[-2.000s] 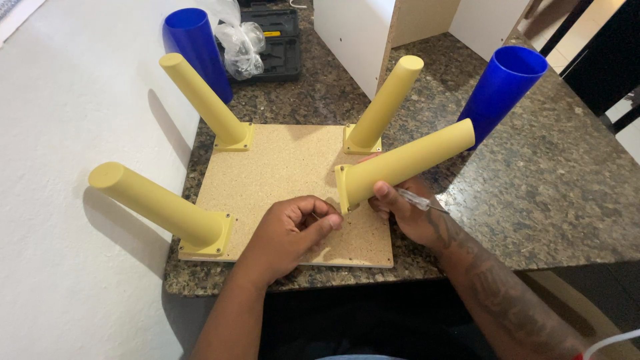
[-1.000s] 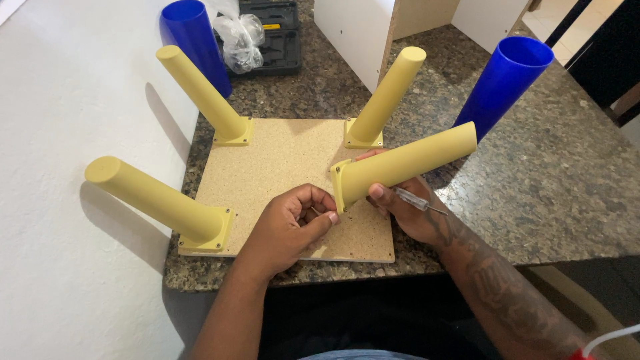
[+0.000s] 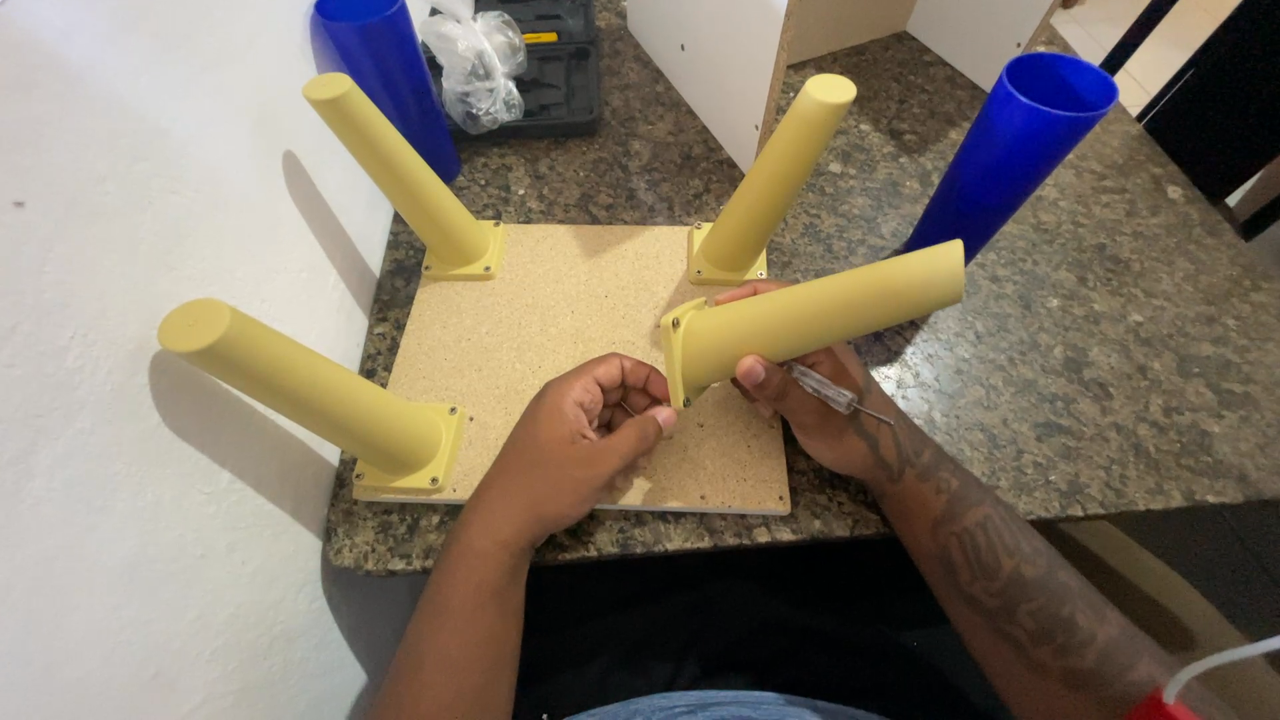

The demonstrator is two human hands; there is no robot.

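My right hand [image 3: 820,400] holds a yellow furniture leg [image 3: 820,305] tilted above a particleboard panel [image 3: 560,320], along with a clear-handled screwdriver [image 3: 822,388] whose tip points down to the right. At the leg's square flange, near a screw in its lower corner, are the pinched fingertips of my left hand [image 3: 590,430]; whether they hold a small screw is hidden. Three other yellow legs stand on the panel with screws in their flanges: one at the back left [image 3: 405,180], one at the back right [image 3: 775,185], one at the front left [image 3: 310,390].
The panel lies on a granite countertop [image 3: 1050,400] beside a white wall [image 3: 150,560]. Blue tubes stand at the back left [image 3: 385,80] and at the right [image 3: 1010,150]. Behind are a clear plastic bag [image 3: 475,70], a black tool case [image 3: 560,85] and a white board unit [image 3: 710,60].
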